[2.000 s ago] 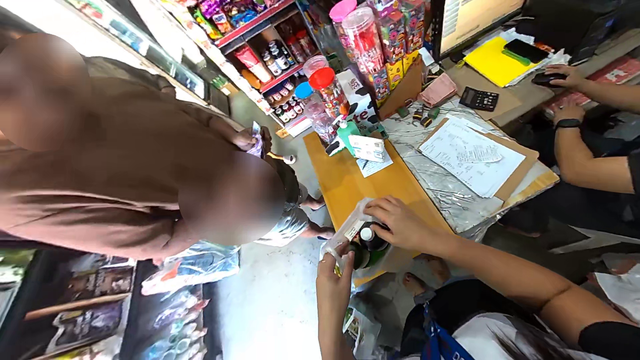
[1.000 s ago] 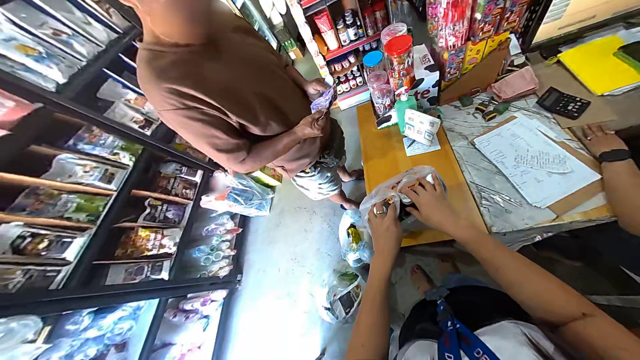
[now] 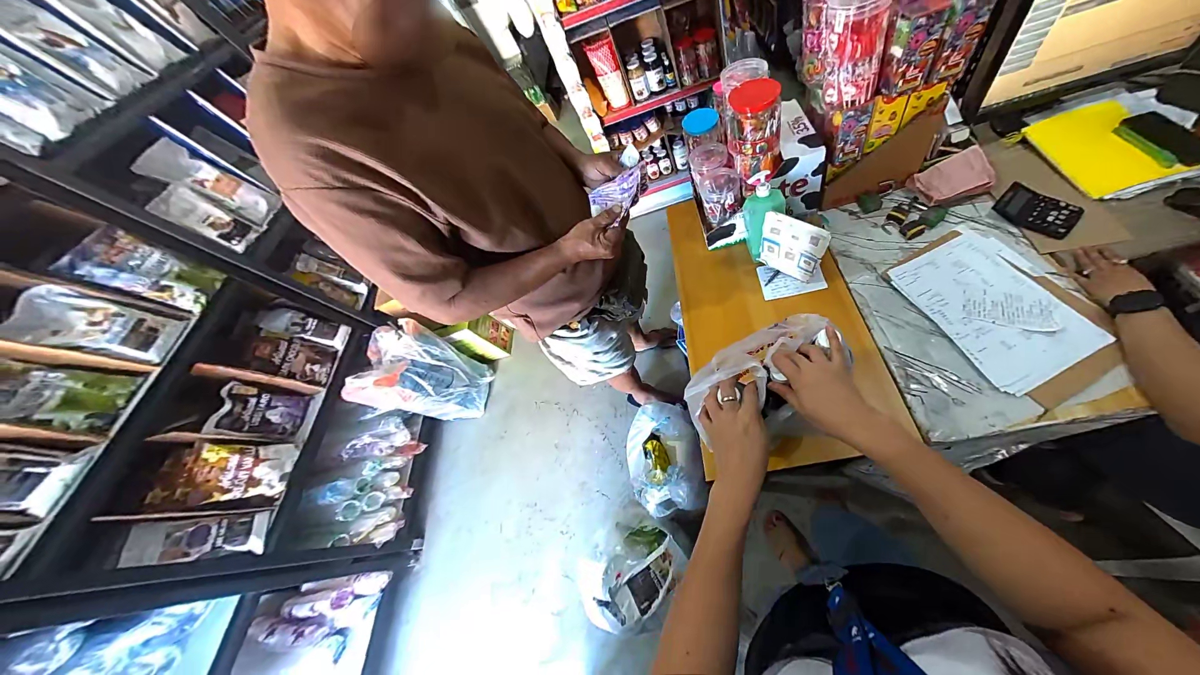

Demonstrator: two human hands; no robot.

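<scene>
A white translucent plastic bag lies on the near end of the yellow wooden tabletop, with dark items partly seen inside. My left hand, a ring on one finger, grips the bag's left edge. My right hand is on the bag's right side, fingers bent over a white-topped item at its mouth; whether it grips that item or only the bag is unclear. Beyond the bag stand a green pump bottle and a white printed box over a paper slip.
A person in a brown shirt stands across, holding purple banknotes. Another person's hand rests by a clipboard with papers and a calculator. Filled bags stand on the floor; packed shelves line the left.
The plastic bag is now spread around the items between my hands; two seconds ago it was bunched beside a dark, white-capped item. The view has swung left, showing more shelves.
</scene>
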